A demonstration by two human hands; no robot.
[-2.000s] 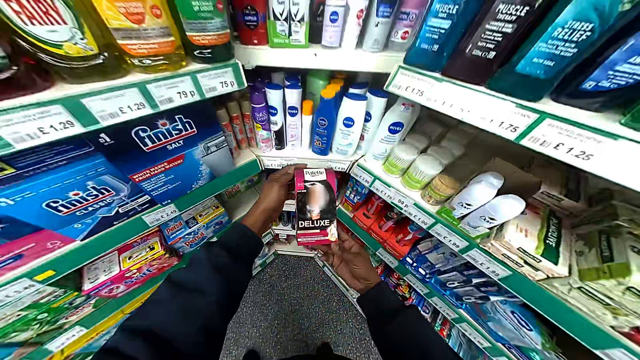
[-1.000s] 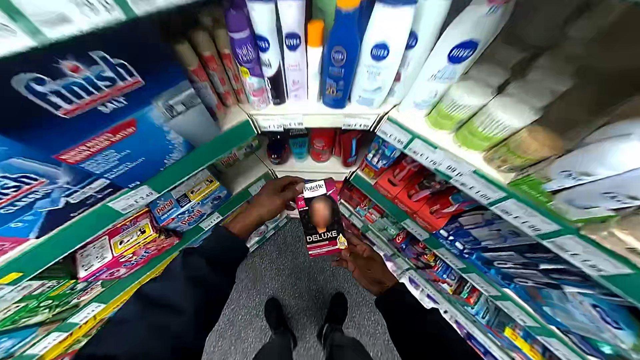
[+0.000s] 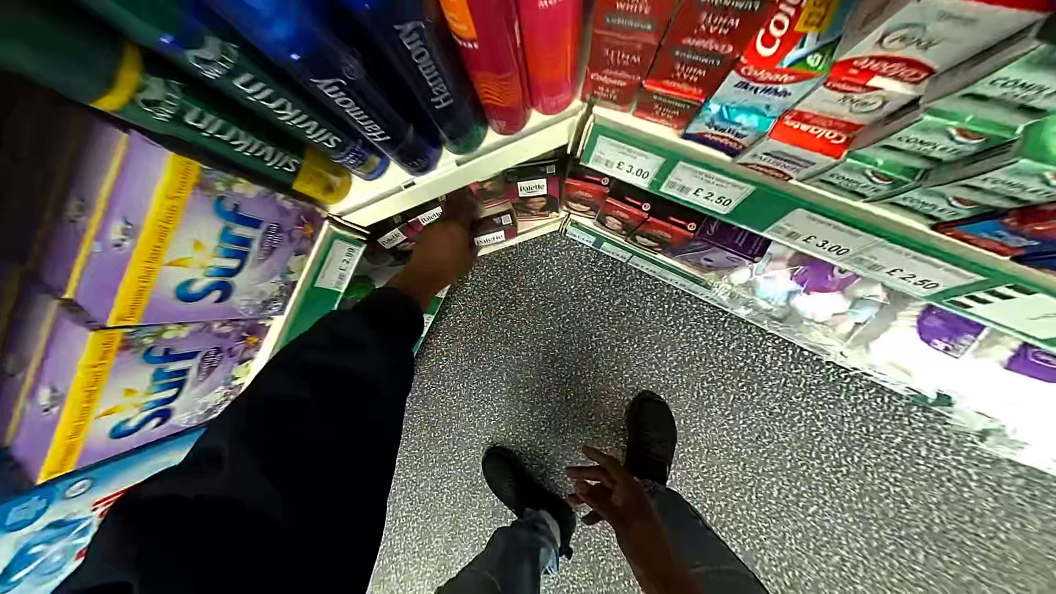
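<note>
My left hand [image 3: 445,247] reaches into the bottom corner shelf among Palette hair colour boxes [image 3: 532,194]. Its fingertips are in shadow, so whether it grips a box does not show. One Palette box [image 3: 493,229] lies just right of its fingers, and others are at its left. My right hand [image 3: 606,488] hangs low over the floor near my knees, fingers apart and holding nothing.
Surf detergent boxes [image 3: 239,247] are stacked at the left. Silvikrin and Harmony hairspray cans [image 3: 429,82] stand on the shelf above the corner. Colgate toothpaste boxes [image 3: 825,99] fill the upper right shelf, with purple packs [image 3: 825,276] beneath. My shoes [image 3: 652,433] are on the speckled floor.
Both hands were on a Palette Deluxe box before; my left hand is now down in the corner shelf and my right hand is off the box. The view has moved down strongly.
</note>
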